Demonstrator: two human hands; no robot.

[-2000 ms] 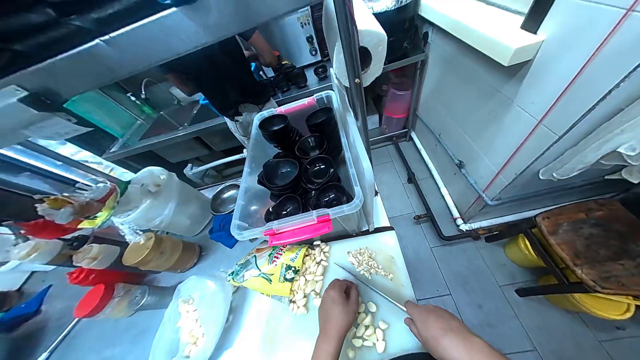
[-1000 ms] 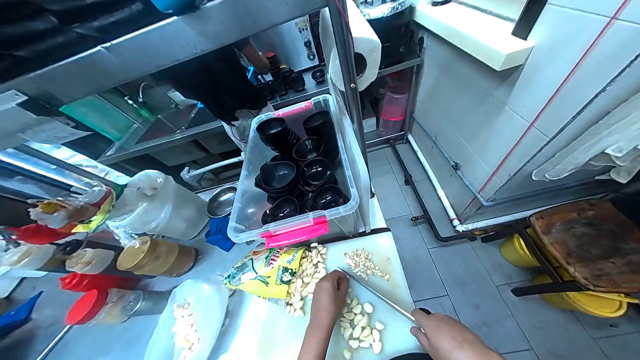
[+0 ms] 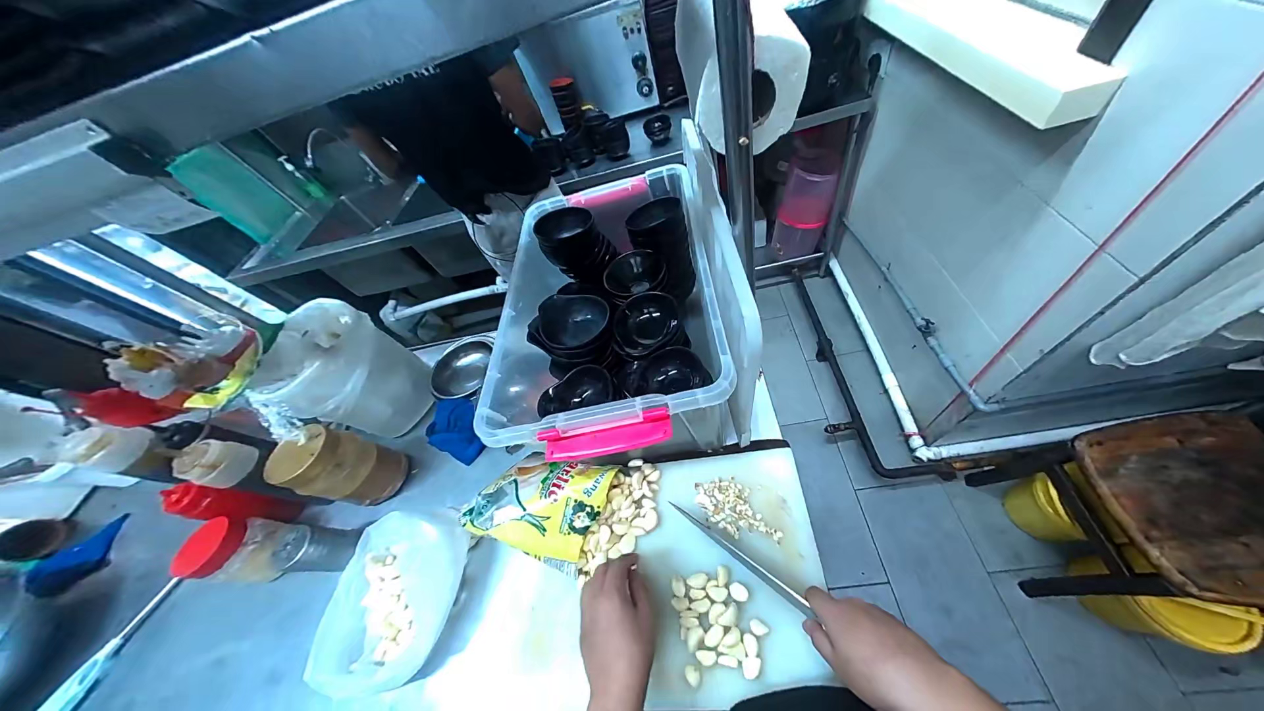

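My right hand [image 3: 857, 632] is closed around the handle of a kitchen knife [image 3: 750, 563], its blade slanting up-left over a white cutting board [image 3: 798, 499]. Beyond the blade lies a small heap of chopped garlic [image 3: 731, 509]; whole peeled cloves [image 3: 713, 622] are spread between my hands. My left hand [image 3: 619, 627] touches the lower edge of a clove pile [image 3: 627, 513] beside a yellow printed bag [image 3: 553, 509]. Its fingertips are bent down, and whether they hold a clove cannot be told. A translucent plastic container [image 3: 321, 632] with pale pieces stands left of the board.
A clear bin [image 3: 494, 395] of stacked black bowls stands directly behind the board. Sauce jars and a red-capped bottle [image 3: 212, 548] crowd the left, near a metal bowl [image 3: 462, 368]. A person [image 3: 434, 128] in dark clothing works behind. A wooden stool [image 3: 1180, 494] stands at right.
My left hand has moved left, from the whole cloves near the knife tip to the pile by the bag. The knife remains in my right hand over the board.
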